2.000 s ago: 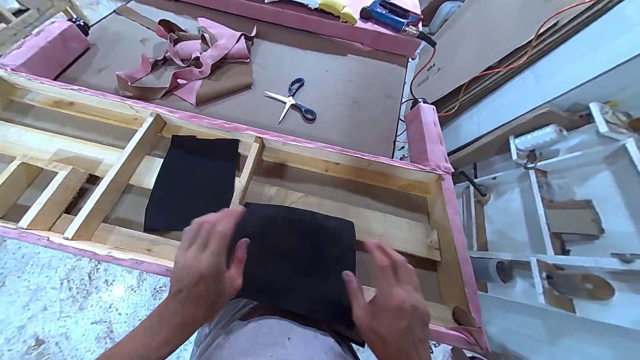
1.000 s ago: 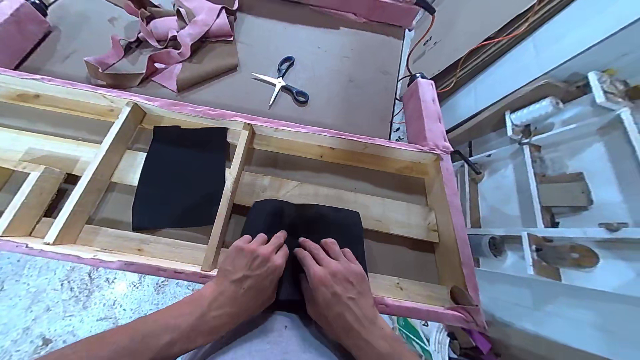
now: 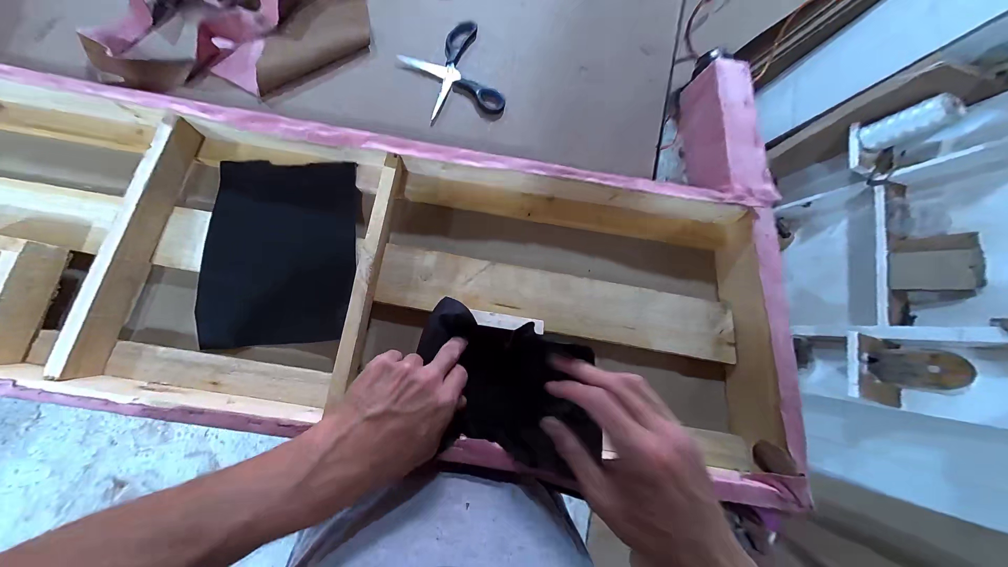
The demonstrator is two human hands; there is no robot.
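A bunched piece of black fabric [image 3: 512,386] lies over the near rail of a wooden frame edged in pink material. My left hand [image 3: 409,402] presses or pinches its left side with the index finger extended. At the fabric's right side is my right hand [image 3: 622,425], slightly blurred, fingers spread and touching or just above it. A pale strip [image 3: 508,321] shows at the fabric's far edge. Another black fabric piece [image 3: 277,252] lies flat in the frame's bay to the left. The wooden frame [image 3: 551,291] has crosswise dividers and a lengthwise slat.
Scissors [image 3: 449,75] lie spread on the brown surface beyond the frame, with pink and brown scraps [image 3: 236,47] to their left. A pink-covered post [image 3: 720,126] rises at the far right corner. White shelving [image 3: 937,331] with a clear roll [image 3: 909,122] stands at right.
The near black fabric lay fairly flat two seconds ago; now it is bunched and folded. Both hands met at its middle one second ago and are now apart, the right one moved to the right.
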